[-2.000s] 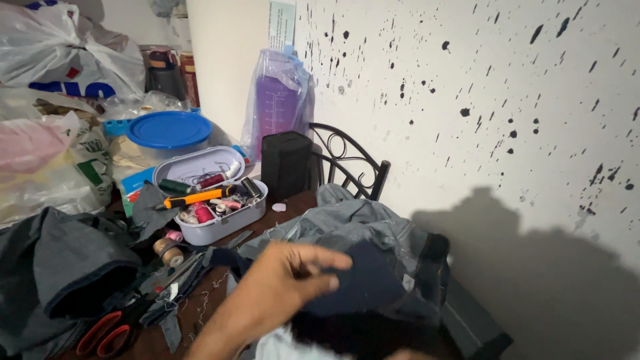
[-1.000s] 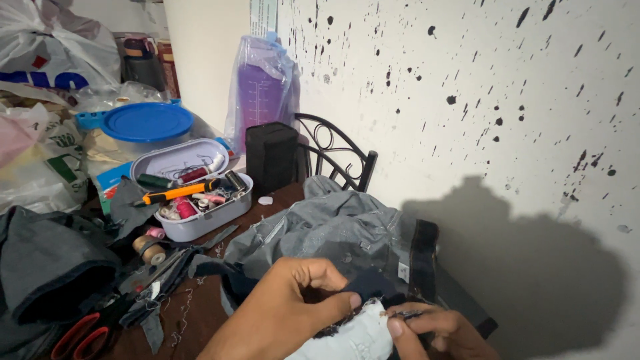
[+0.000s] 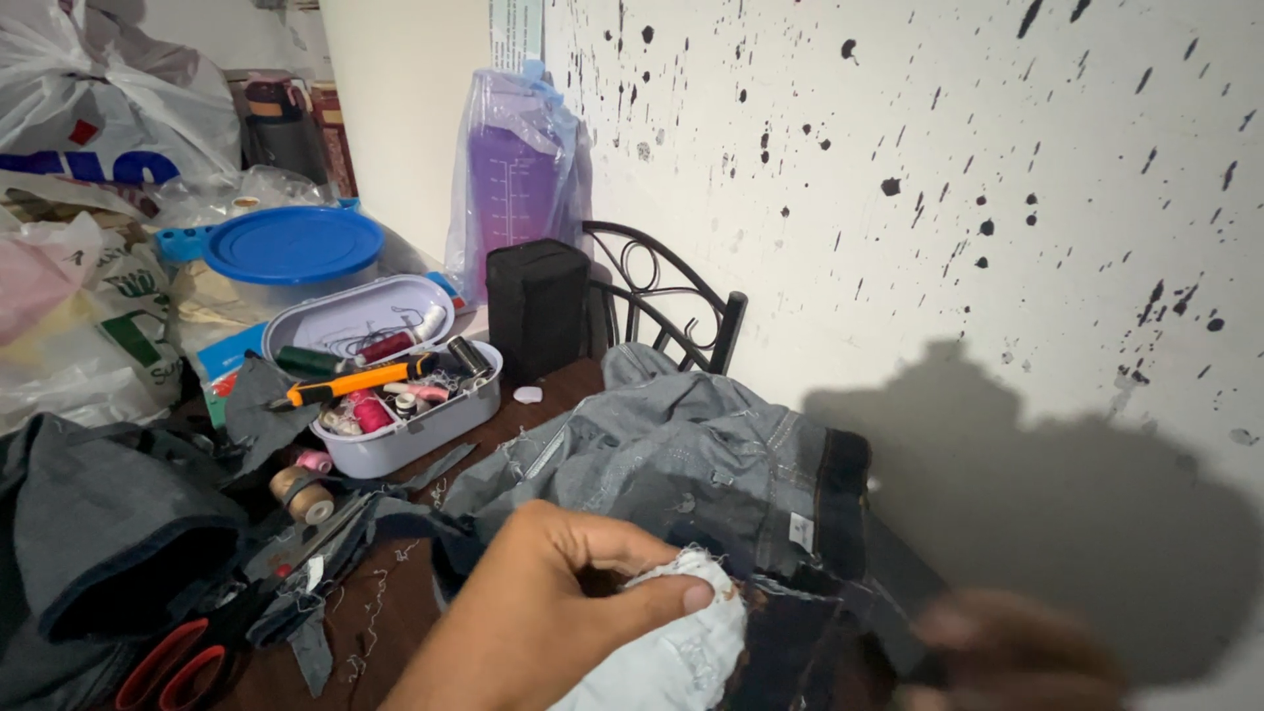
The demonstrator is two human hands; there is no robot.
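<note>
My left hand (image 3: pixel 583 602) pinches the frayed edge of a pale, whitish cloth (image 3: pixel 681 642) between thumb and forefinger, low in the centre. At the lower right, my right hand (image 3: pixel 1017 647) is blurred, held apart from the cloth; whether its fingers hold anything cannot be made out. Behind and beneath the left hand lies a grey-blue denim garment (image 3: pixel 681 444), turned with its paler side out, with a dark waistband (image 3: pixel 844 504) and a small white label (image 3: pixel 801 531). Dark denim hangs below the waistband, beside the pale cloth.
A lilac sewing box (image 3: pixel 395 444) holds thread spools and an orange cutter (image 3: pixel 360 381). Red-handled scissors (image 3: pixel 173 667), denim scraps (image 3: pixel 311 652) and a tan spool (image 3: pixel 301 494) lie left. Behind stand a black case (image 3: pixel 538 306), a blue-lidded container (image 3: pixel 294 245) and a metal chair (image 3: pixel 726 331).
My right hand has moved away to the right from the pale cloth, where both hands were together one second ago. My left hand still holds the cloth.
</note>
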